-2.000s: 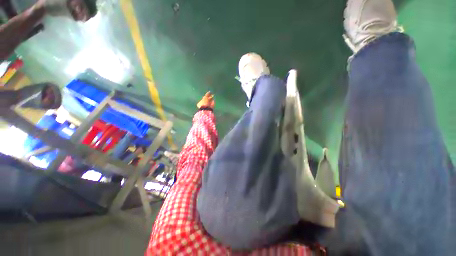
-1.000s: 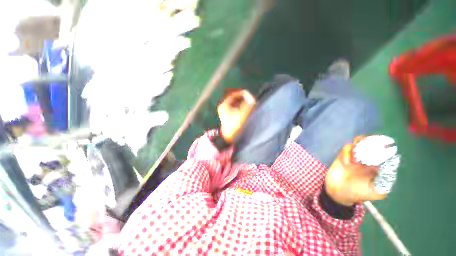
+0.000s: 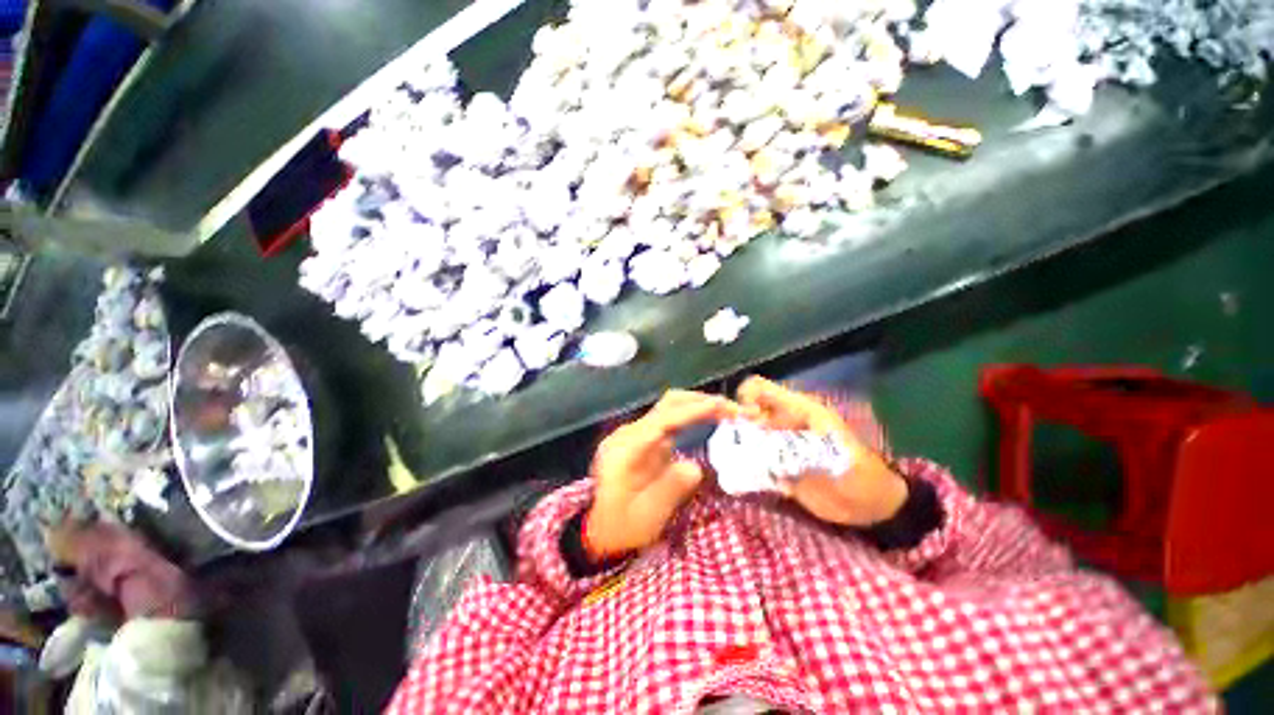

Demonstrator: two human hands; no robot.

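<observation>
My right hand is closed around a white ruffled piece with a grey-speckled strip or roll beside it, just above my lap. My left hand is at the left of the piece, fingers curved, fingertips close to it and to my right fingers; I cannot tell if it grips anything. A large heap of white crumpled pieces covers the bench in front, some yellow-brown towards the right. A loose white piece and a flat whitish oval thing lie near the front edge.
A round bowl with white pieces stands at the left, beside another heap. A brass-coloured tube and pale strips lie at the right. A dark red-edged object lies behind. A red stool stands right. Another person's sleeve shows left.
The view has swung from the floor and my legs to the bench. My hands, apart one second ago, are now close together, with the white piece and speckled strip still at my right hand.
</observation>
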